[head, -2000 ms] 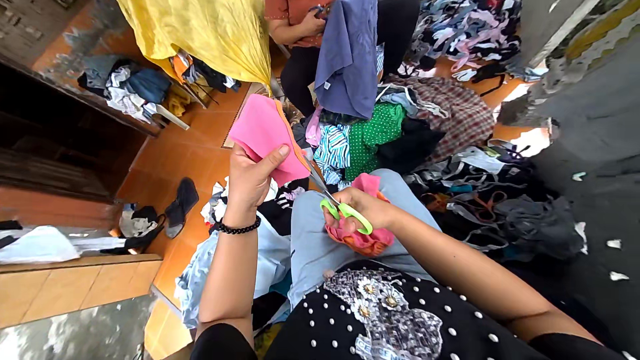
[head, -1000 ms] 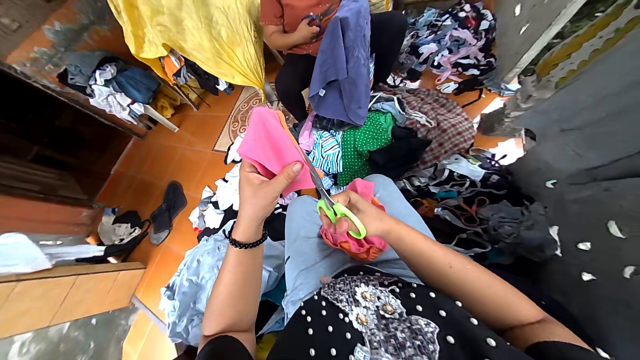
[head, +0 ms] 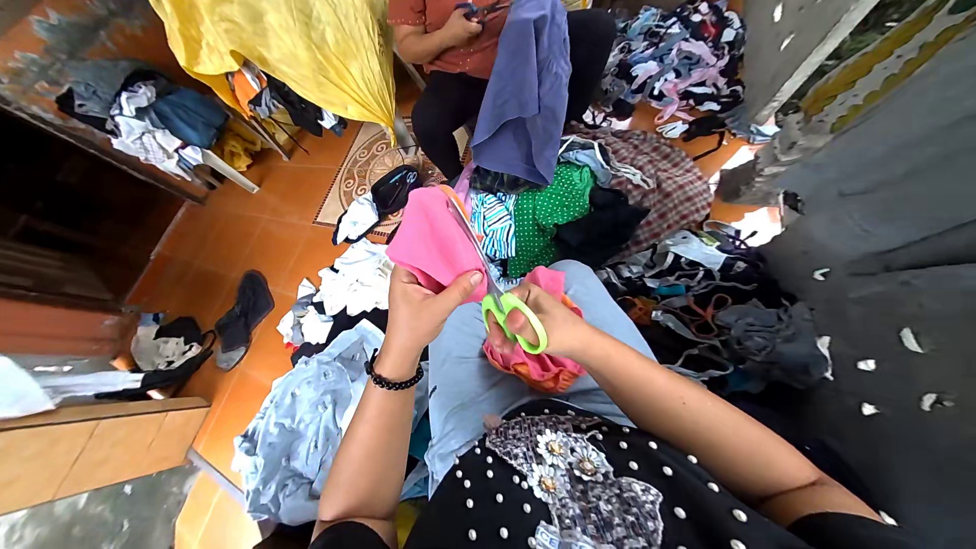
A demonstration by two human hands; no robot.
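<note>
My left hand (head: 427,301) grips the lower edge of a pink cloth (head: 431,240) with an orange edge, its thumb on top. My right hand (head: 537,320) has its fingers in the lime-green handles of a pair of scissors (head: 499,301). The long metal blades point up and lie along the orange edge of the cloth, at its right side; whether they are parted is hard to tell. A bunched pink and orange part of cloth (head: 545,370) rests on my lap, below and behind my right hand.
Light blue cloth (head: 305,427) and white cloths (head: 354,278) lie at my left, dark scraps (head: 709,305) at my right. Ahead, a green dotted cloth (head: 545,221) lies before a seated person (head: 450,46) holding scissors and a purple-blue cloth (head: 530,91). Dark footwear (head: 244,316) is on the tiles.
Both hands keep their hold on the pink cloth and the scissors. The held-up cloth hangs in a somewhat different shape. The view has shifted a little.
</note>
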